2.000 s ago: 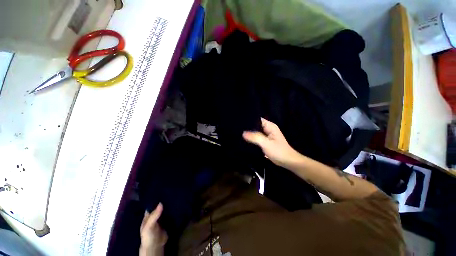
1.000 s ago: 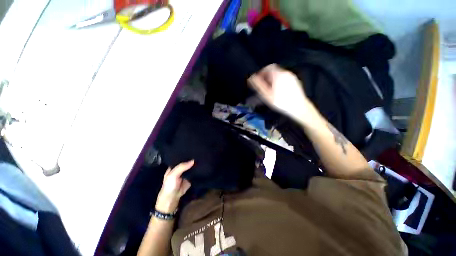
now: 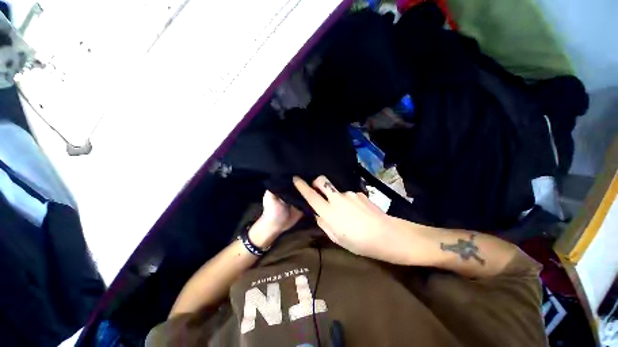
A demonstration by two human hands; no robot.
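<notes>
A black cloth piece (image 3: 298, 149) lies over the lap, close in front of the brown shirt. My left hand (image 3: 279, 213) holds its near edge, with the fingers partly hidden under the cloth. My right hand (image 3: 342, 213) is beside it, fingers extended and resting on the same cloth next to the left hand. Whether the right fingers pinch the cloth is hard to tell. A large pile of black work (image 3: 474, 135) lies to the right of the lap.
The white machine table (image 3: 196, 88) with its purple edge (image 3: 238, 129) slants across the left. Black and pale blue-grey cloth (image 3: 34, 176) hangs at far left. Green cloth (image 3: 511, 34) is behind the pile. A wood-edged table (image 3: 588, 217) is at right.
My right hand has come down from the black pile to the lap and joined my left hand at the black cloth. The view has shifted, so the scissors are out of the picture.
</notes>
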